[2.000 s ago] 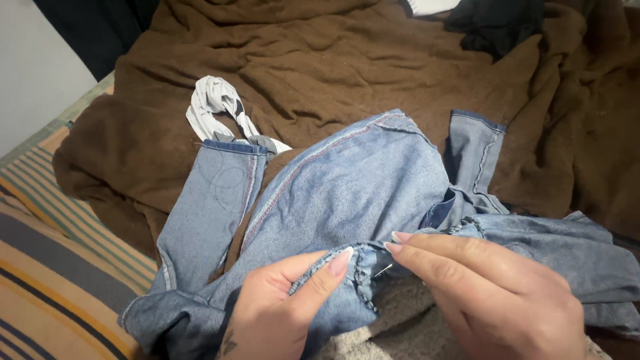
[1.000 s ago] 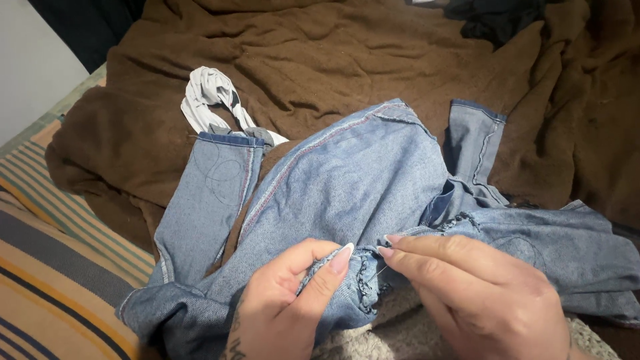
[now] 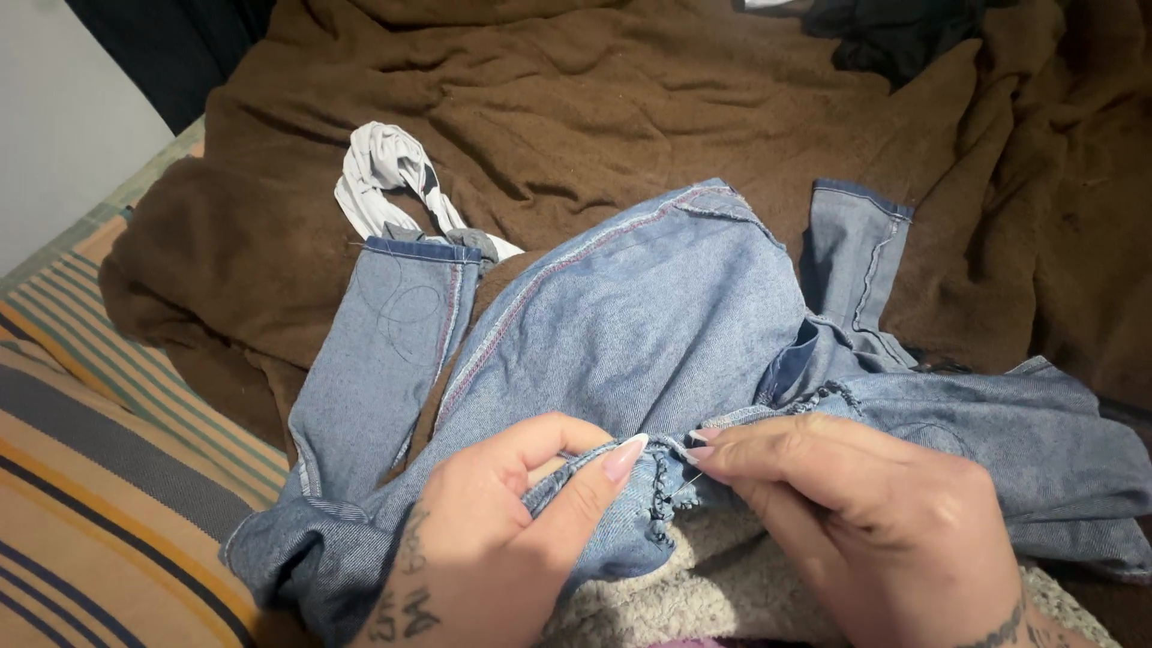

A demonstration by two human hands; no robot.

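A blue denim garment, with its seams showing, lies spread in front of me. My left hand pinches a folded edge of the denim between thumb and fingers. Close to its right, my right hand has thumb and forefinger pressed together at the same edge. A thin shiny sliver, seemingly a sewing needle, shows just below the right fingertips; how it is held is partly hidden. Dark stitches run down the frayed denim between the hands. Loose dark thread curls over the denim leg at the left.
A rumpled brown blanket lies under the garment. Beyond the left leg is a twisted white cloth. Striped fabric covers the left side, black cloth lies at the far right, and fleecy pale material sits below the hands.
Both hands have stayed at the denim edge with only small finger shifts. The shiny sliver below the right fingertips has changed its angle.
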